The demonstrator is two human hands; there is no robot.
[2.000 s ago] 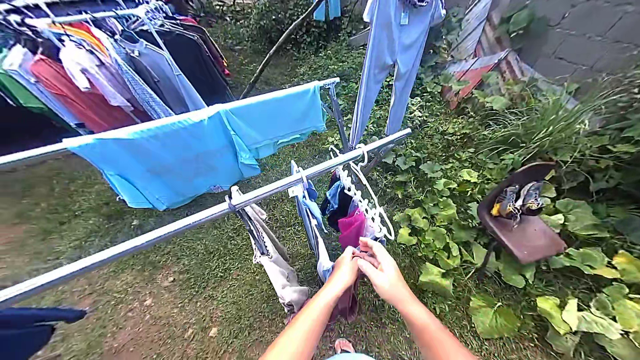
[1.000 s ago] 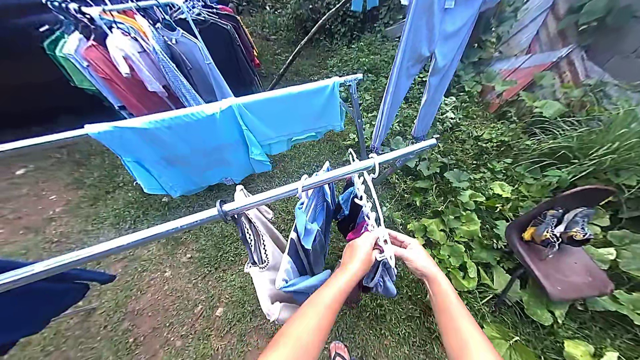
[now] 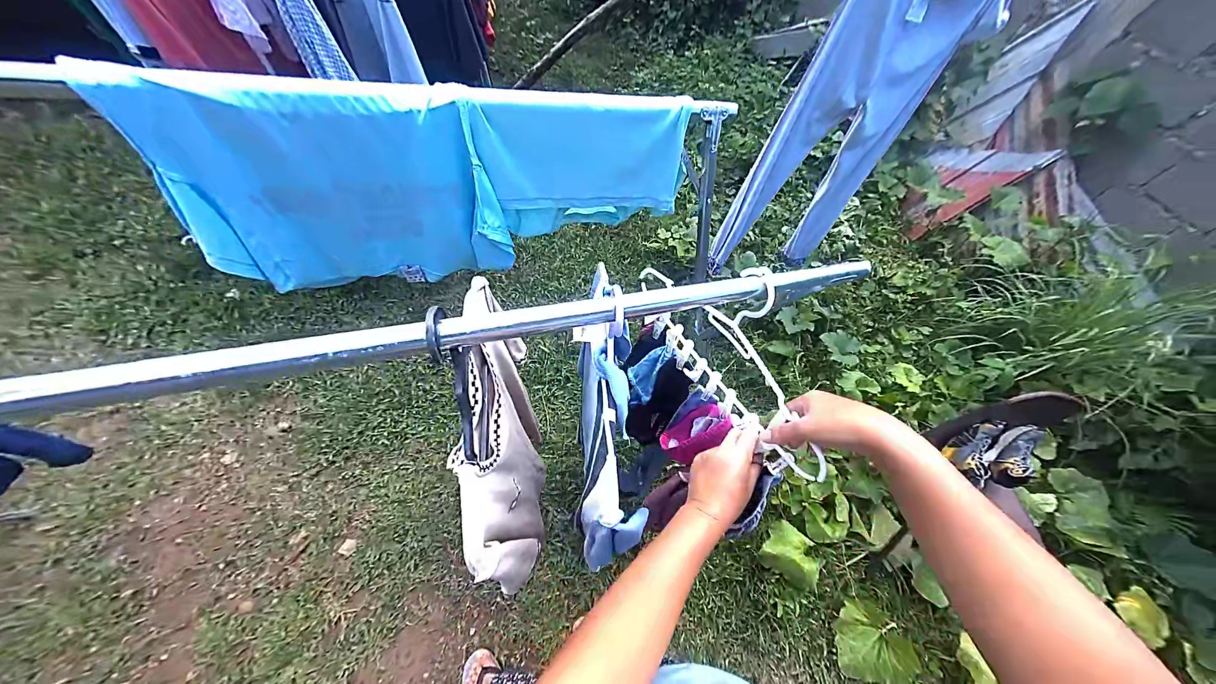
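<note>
My left hand grips the near end of a white plastic clip hanger that hooks over the metal rail. Small garments hang from its clips, among them a magenta cloth. Close at its right, my right hand has its fingers closed on a white plastic hanger, also hooked on the rail; the exact grip is partly hidden. Left of these hang a blue and white garment and a beige garment on a dark hanger.
Light blue shirts drape over a rail behind. Grey-blue trousers hang beyond the rail's right end. A brown chair holding shoes stands among leafy plants at right. More clothes hang at the upper left.
Both hands were together at the clip hanger's near end. Now my right hand is raised slightly apart, and the white hanger beside the clip hanger shows more. The view has shifted closer.
</note>
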